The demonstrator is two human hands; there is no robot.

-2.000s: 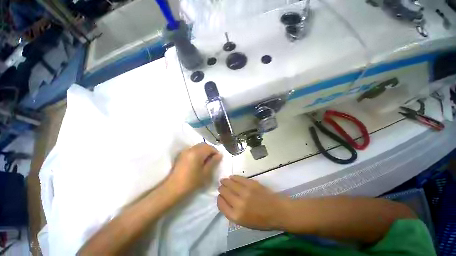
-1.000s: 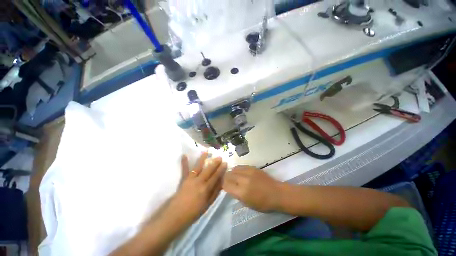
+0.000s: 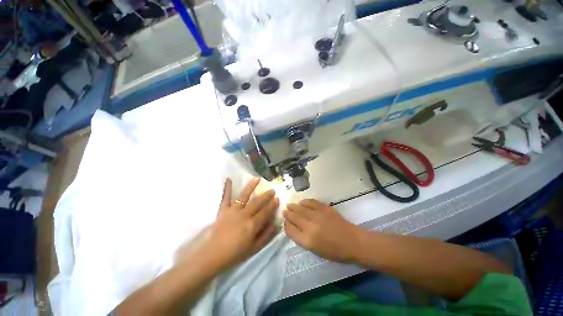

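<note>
A large white garment piece [image 3: 154, 179], overexposed, lies left of the needle and drapes toward the table's front edge. My left hand [image 3: 246, 223] lies on the cloth just in front of the presser foot, fingers spread, with a ring on one finger. My right hand [image 3: 318, 229] is beside it on the right, fingers bent down at the cloth's right edge; its fingertips seem to pinch the cloth, partly hidden. The presser foot and needle area [image 3: 279, 180] is brightly lit and hard to make out.
The Jack sewing machine [image 3: 370, 80] stretches across the back. Fabric scissors [image 3: 407, 171] with red and black handles lie under its arm, and red-handled snips [image 3: 503, 150] lie farther right. A blue basket [image 3: 543, 265] is at lower right. Brown cardboard [image 3: 62, 179] borders the table's left.
My left hand has gone from curled fingers near the foot to spread flat on the cloth. My right hand stays beside it, slightly shifted. The camera view has moved a little.
</note>
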